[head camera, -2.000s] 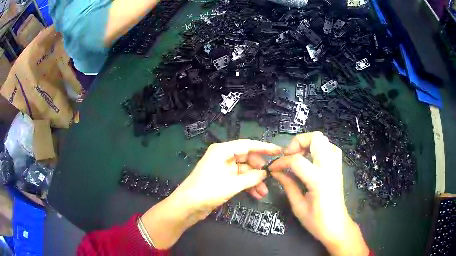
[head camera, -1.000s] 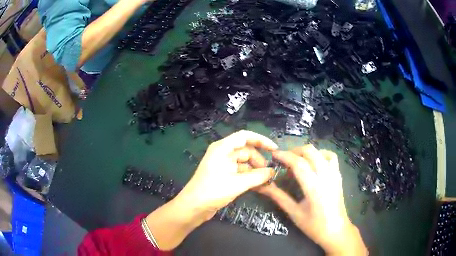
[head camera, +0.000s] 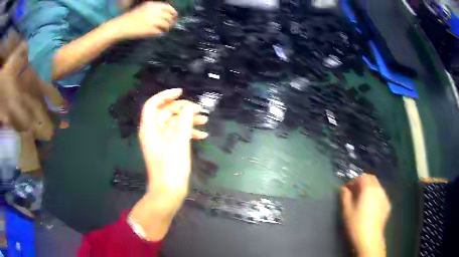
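Note:
A large jumbled heap of black plastic parts (head camera: 236, 65) covers the far part of the green bench. My left hand (head camera: 168, 135) is raised at the heap's near left edge, fingers apart and curled; a small dark bit may be at its fingertips, but blur hides it. My right hand (head camera: 366, 203) is at the near edge of the small black inserts (head camera: 370, 135) on the right, fingers bent down; its fingertips are hidden. A row of finished units (head camera: 246, 208) lies on the grey mat, shiny at its right end. Tiny metal pieces (head camera: 266, 165) lie on the green surface.
Another worker's hand and teal sleeve (head camera: 48, 37) reach over the heap's far left. Blue sheets (head camera: 397, 83) lie along the right edge. A black tray (head camera: 435, 216) is at the lower right, a blue crate (head camera: 19, 241) at the lower left, and blurred brown sacks (head camera: 25, 100) at the left.
My hands have moved apart: the left up and leftward to the heap, the right rightward to the small parts. The view has shifted, and the other worker's hand now shows.

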